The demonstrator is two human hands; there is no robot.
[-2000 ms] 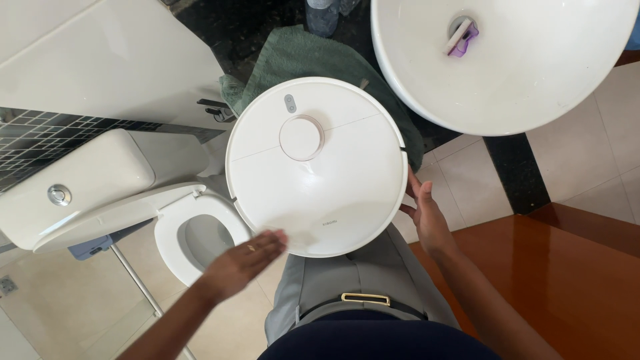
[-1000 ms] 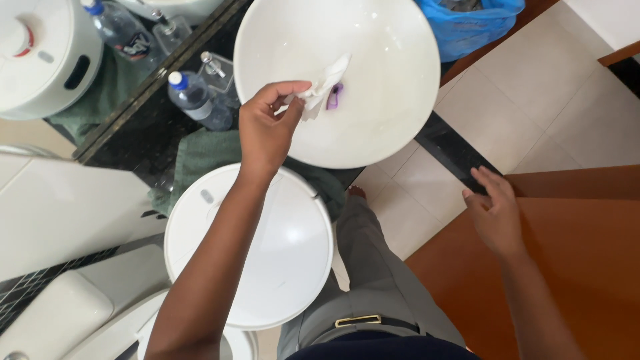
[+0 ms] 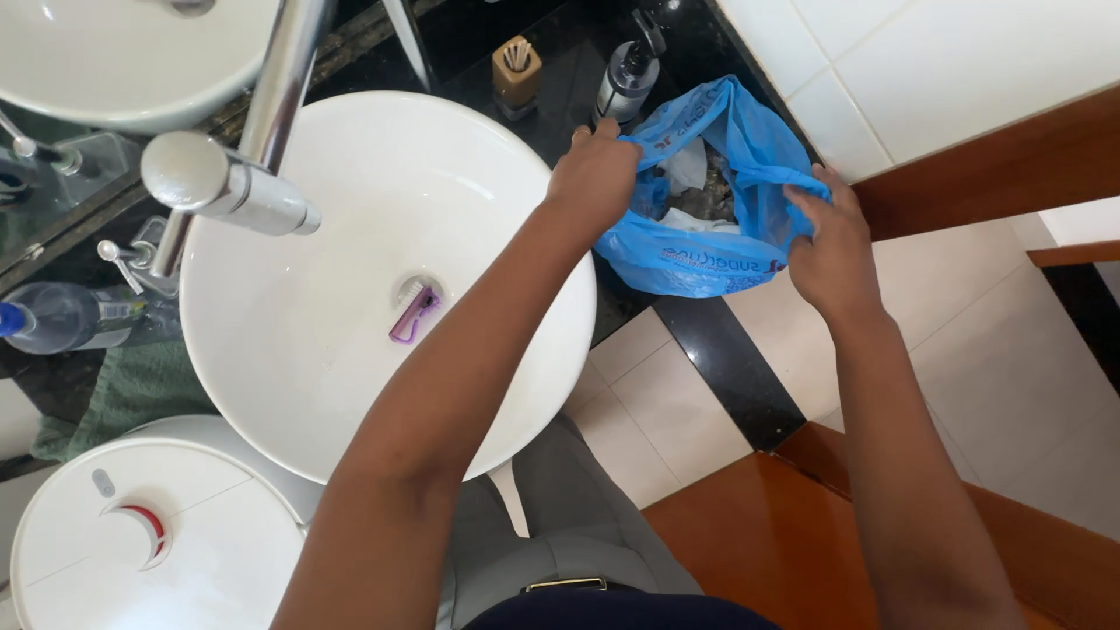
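Observation:
A blue plastic bag [image 3: 700,271] stands on the black stone counter with its mouth spread, dark debris and crumpled white tissue [image 3: 687,166] inside. My left hand [image 3: 599,175] grips the left part of its rim, and my right hand [image 3: 831,245] grips the right part. In the round white basin [image 3: 254,367] a purple cleaning brush [image 3: 413,312] with pale bristles lies at the drain. At lower left is a white robot vacuum [image 3: 219,551], partly cut off by the frame, close to my left forearm.
A chrome faucet [image 3: 227,188] reaches over the basin. Behind stand a pump bottle [image 3: 627,79] and a wooden toothpick holder [image 3: 516,74]. At left are a plastic bottle [image 3: 70,315], a glass dispenser [image 3: 144,249] and a green towel [image 3: 144,385]. A tiled wall [image 3: 945,70] borders the bag.
My left hand has gone from above the basin, where it held a white tissue, to the bag's rim. My right hand has moved onto the bag too. The view has swung toward the bag.

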